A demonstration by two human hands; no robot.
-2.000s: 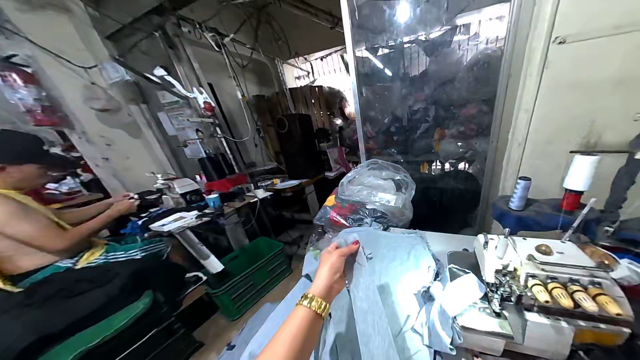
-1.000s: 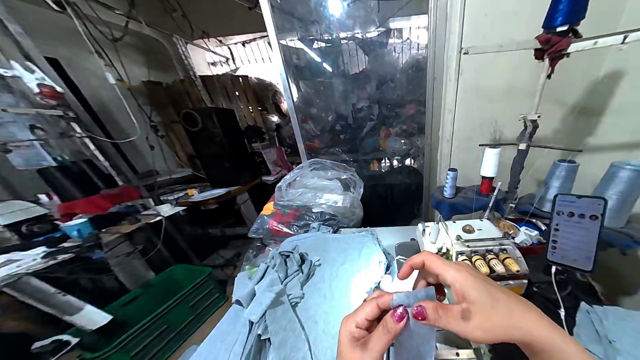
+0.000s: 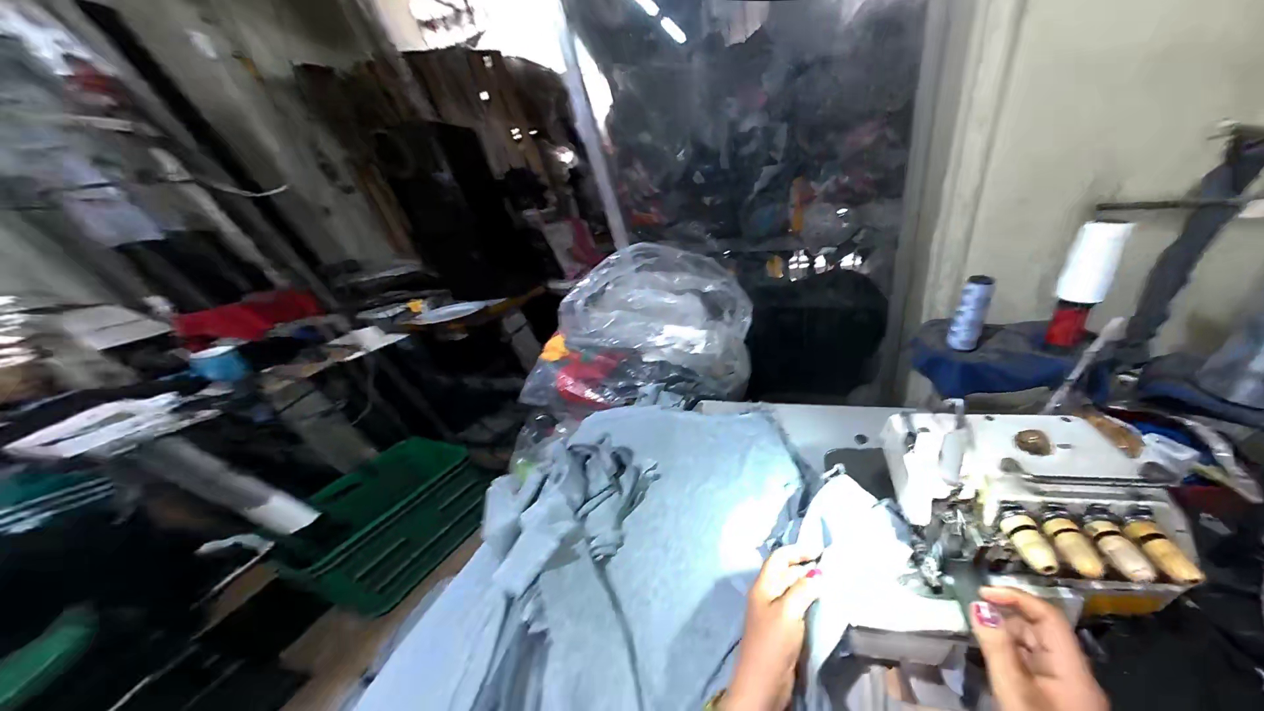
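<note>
Light blue denim pieces (image 3: 691, 494) lie heaped over the table, left of a white overlock sewing machine (image 3: 1047, 449). My left hand (image 3: 780, 617) grips the edge of a pale denim piece (image 3: 859, 553), which stretches toward the machine's needle area. Just below the needle area and the tension dials (image 3: 1096, 543), my right hand (image 3: 1032, 647) has its thumb and index finger close together at a small dark piece beside the cloth; whether it grips this is blurred.
Behind the denim stands a clear plastic bag (image 3: 657, 316) with coloured contents. A green plastic crate (image 3: 385, 523) is on the floor at left. Thread cones (image 3: 1091, 262) stand behind the machine. A cluttered worktable (image 3: 237, 346) is at the far left.
My hands, together on a small denim piece one second ago, are now apart, the right one at the machine. Two seconds ago my left hand was on the denim heap. The view has swung.
</note>
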